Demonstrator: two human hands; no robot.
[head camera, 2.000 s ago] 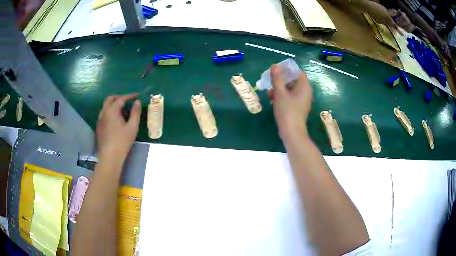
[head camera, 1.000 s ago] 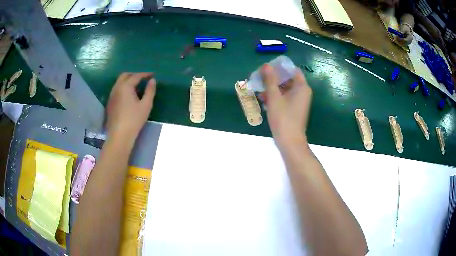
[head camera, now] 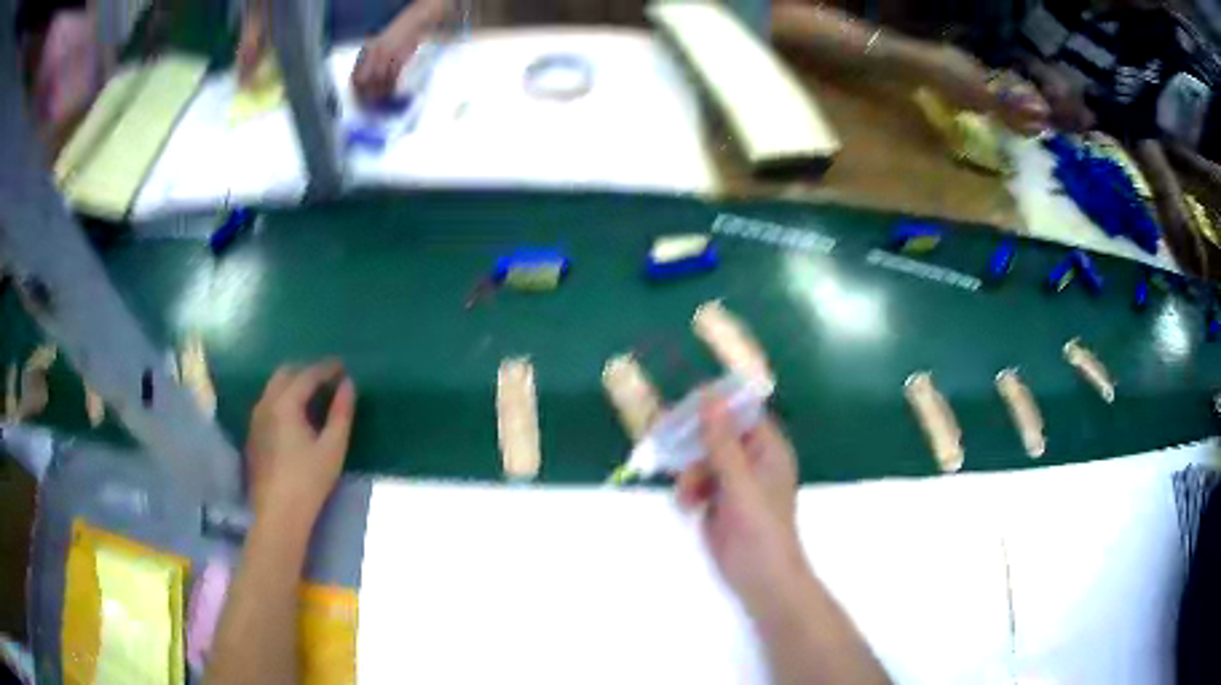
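My right hand (head camera: 743,488) grips a translucent white glue bottle (head camera: 696,426) at the belt's near edge. Its yellow-green tip points down and left, just below a beige part (head camera: 629,395) that the bottle partly covers. Another beige part (head camera: 731,343) lies behind the bottle, and one more beige part (head camera: 517,418) lies upright to the left. My left hand (head camera: 301,428) is over the belt's near edge, thumb and forefinger curled with a gap between them, holding nothing visible. The picture is blurred.
A dark green belt (head camera: 402,288) carries more beige parts at right and left, and blue cells (head camera: 532,268) along its far side. A grey post (head camera: 121,321) stands at left. A white sheet (head camera: 536,589) lies in front. Hands and arms of people show opposite.
The view has tilted up, showing more of the opposite bench. My right hand has drawn the bottle back towards me, its tip now at the belt's near edge. A third beige part shows behind it.
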